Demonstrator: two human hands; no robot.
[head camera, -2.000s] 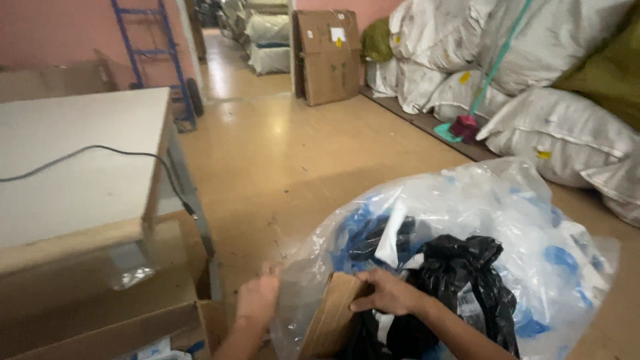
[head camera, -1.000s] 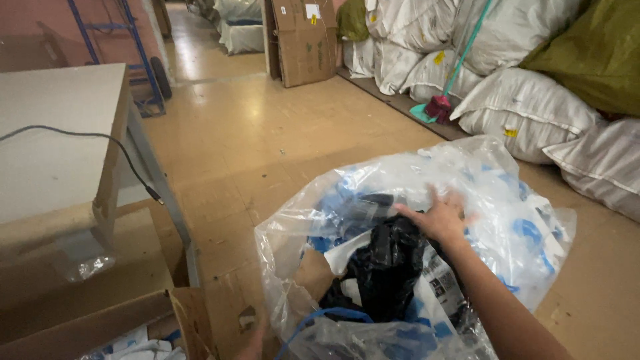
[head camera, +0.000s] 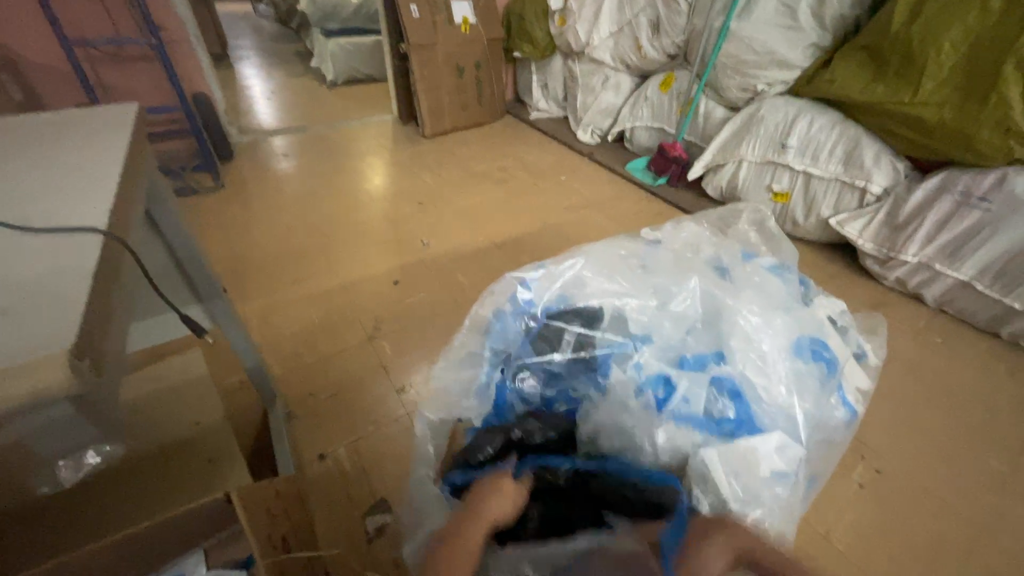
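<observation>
A large clear plastic bag (head camera: 680, 288), stuffed with white, blue and black plastic, lies on the floor in front of me. At its near end is an opening with a blue band (head camera: 592, 464) along the rim. My left hand (head camera: 500, 496) is closed on the left part of this blue-edged rim. Low in the view, my right hand (head camera: 700, 544) is blurred beside the right end of the band; its fingers and grip do not show clearly. Black plastic (head camera: 520, 436) shows just beyond my left hand.
A table (head camera: 64, 184) with a black cable (head camera: 136, 256) stands at left, above an open cardboard box (head camera: 280, 520). A blue hand truck (head camera: 172, 88) and flat cardboard (head camera: 452, 64) are farther back. Stacked white sacks (head camera: 800, 160) line the right, beside a broom (head camera: 670, 160).
My right hand has come back from the top of the bag to its near rim. The cardboard piece held two seconds ago is no longer in my hands. The blue-edged opening now shows more plainly.
</observation>
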